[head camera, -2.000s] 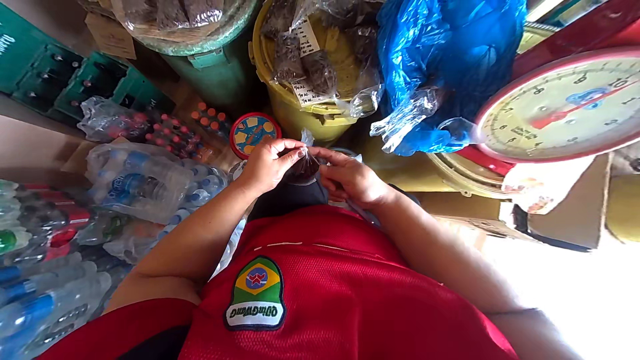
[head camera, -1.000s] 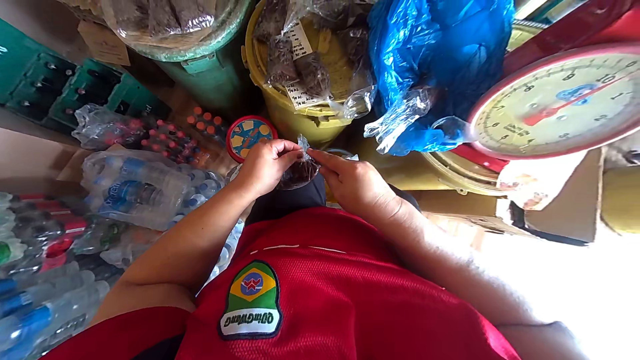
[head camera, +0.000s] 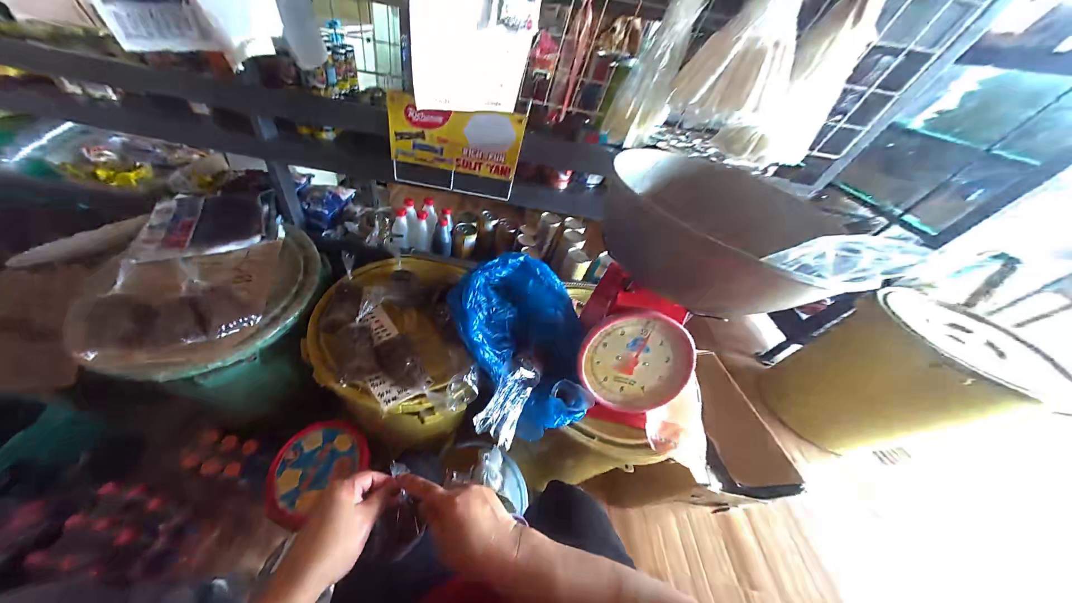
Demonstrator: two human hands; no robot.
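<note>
My left hand (head camera: 356,511) and my right hand (head camera: 465,519) meet at the lower middle of the view, fingertips pinching the gathered neck of a small clear plastic bag (head camera: 398,528) with dark contents. The bag hangs below the fingers, partly blurred. Beside my left hand is a round red-rimmed lid (head camera: 316,469) with a blue and yellow pattern. Behind my right hand stands a light-blue-rimmed container (head camera: 512,479) with clear plastic in it. Beyond it, a blue plastic bag (head camera: 511,310) lies between a yellow drum (head camera: 410,427) with filled bags on top and a red dial scale (head camera: 636,360).
The scale carries a large metal pan (head camera: 703,243). At the left stands a green drum (head camera: 251,394) topped with packed bags. An open cardboard box (head camera: 745,427) and a yellow container (head camera: 888,377) are at the right. Shelves with bottles (head camera: 423,226) and cans stand behind.
The view has tilted up and now takes in the shelves and the scale's pan. Both hands remain together at the small bag's neck.
</note>
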